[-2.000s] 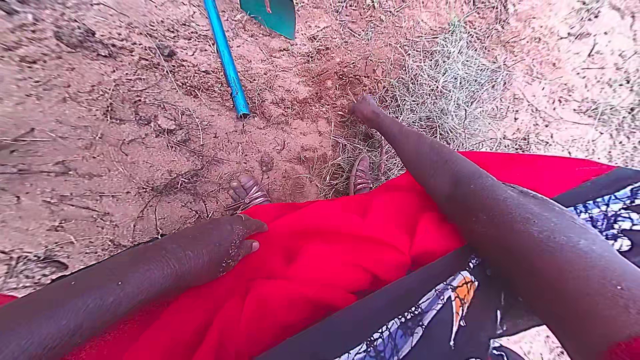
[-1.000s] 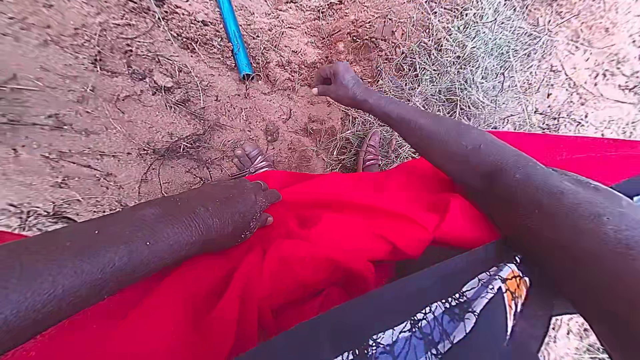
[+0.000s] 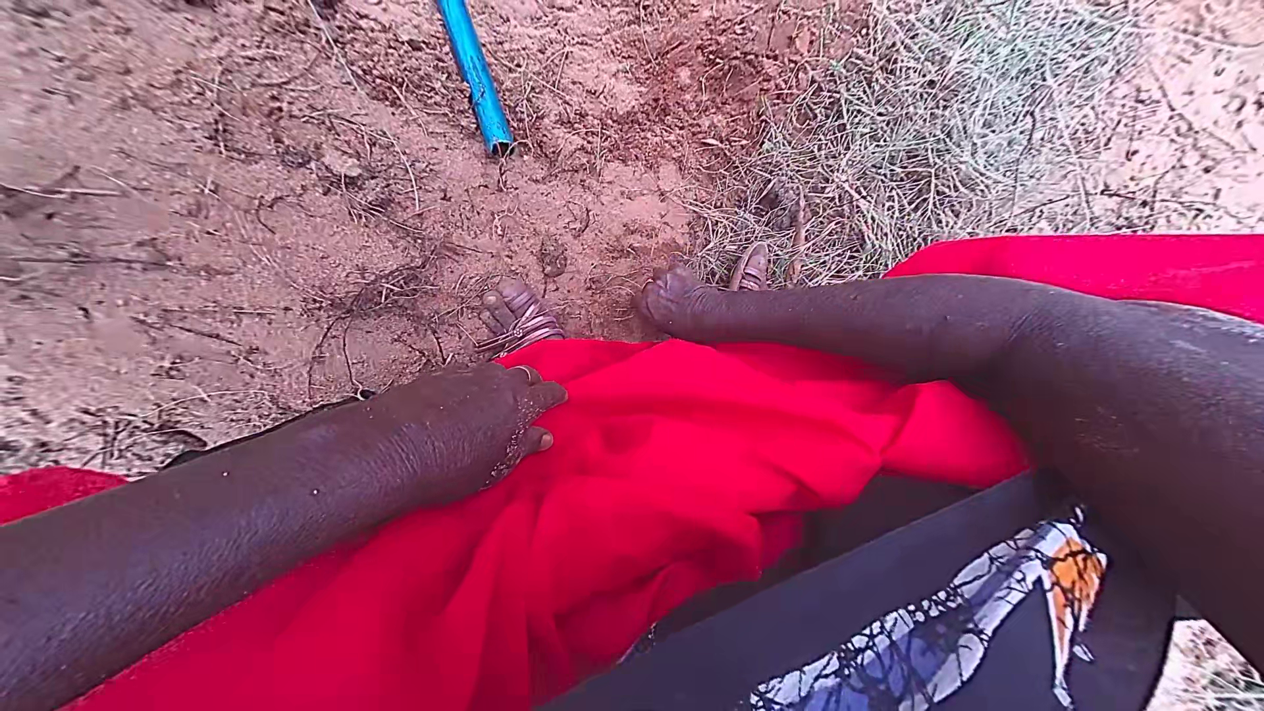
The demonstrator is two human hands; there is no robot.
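Note:
Red cloth (image 3: 632,464) lies draped over my lap and legs, with a dark patterned cloth (image 3: 889,612) showing at the lower right. My left hand (image 3: 504,415) rests on the red cloth, a ring on one finger and sandy grains along its thumb side; whether its fingers grip the fabric is not clear. Just above the cloth's upper edge is my right hand (image 3: 676,301), its fingers curled and partly hidden, so I cannot tell whether it holds anything. My sandalled feet show beyond the cloth, the left foot (image 3: 518,314) near my left hand and the right foot (image 3: 752,269) behind my right wrist.
A blue pipe-like handle (image 3: 476,74) lies on the reddish sandy ground (image 3: 247,217), its hollow end pointing toward my feet. Dry grass (image 3: 918,128) covers the ground at the upper right. Thin twigs and roots are scattered at the left.
My right hand has come back from over the ground toward the red cloth and my feet. My left hand stays on the cloth. The green blade seen earliest is out of view.

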